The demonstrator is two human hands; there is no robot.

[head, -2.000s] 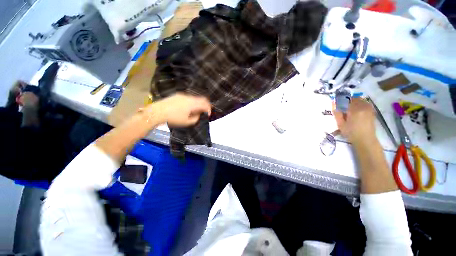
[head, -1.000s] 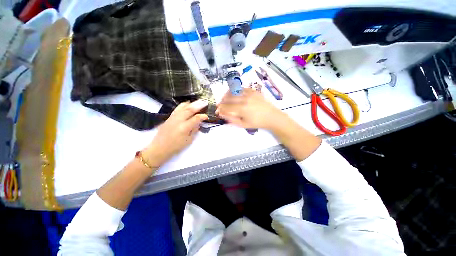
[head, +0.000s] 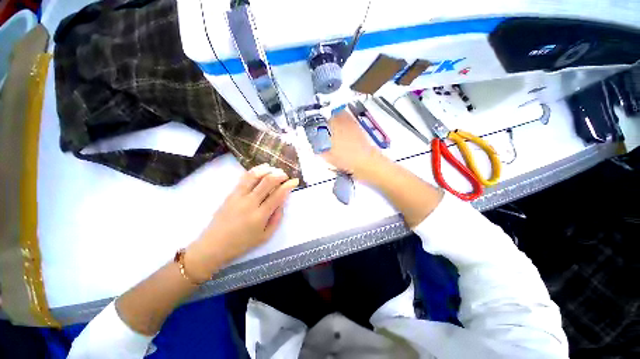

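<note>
Dark plaid cloth (head: pixel 133 70) lies on the white table left of the sewing machine's needle area. Its narrow end reaches the presser foot (head: pixel 318 133). My left hand (head: pixel 245 210) rests on the table with its fingertips on the front edge of that narrow end, pressing it flat. My right hand (head: pixel 347 144) is just right of the presser foot, its fingers partly hidden behind the needle area, so its hold cannot be told. A small grey metal piece (head: pixel 343 188) is on the table below my right wrist.
Scissors with red and yellow handles (head: pixel 467 165), dark tweezers (head: pixel 403 118) and small snips (head: pixel 372 126) lie right of my right hand. Brown swatches (head: pixel 379 73) are on the machine head (head: pixel 435 42). Tan board with yellow tape (head: pixel 24 189) is at the left. A grey tape strip edges the table.
The view has moved closer to the needle area. My right hand has moved from the cloth's end to behind the presser foot's right side. My left hand stays at the cloth's edge.
</note>
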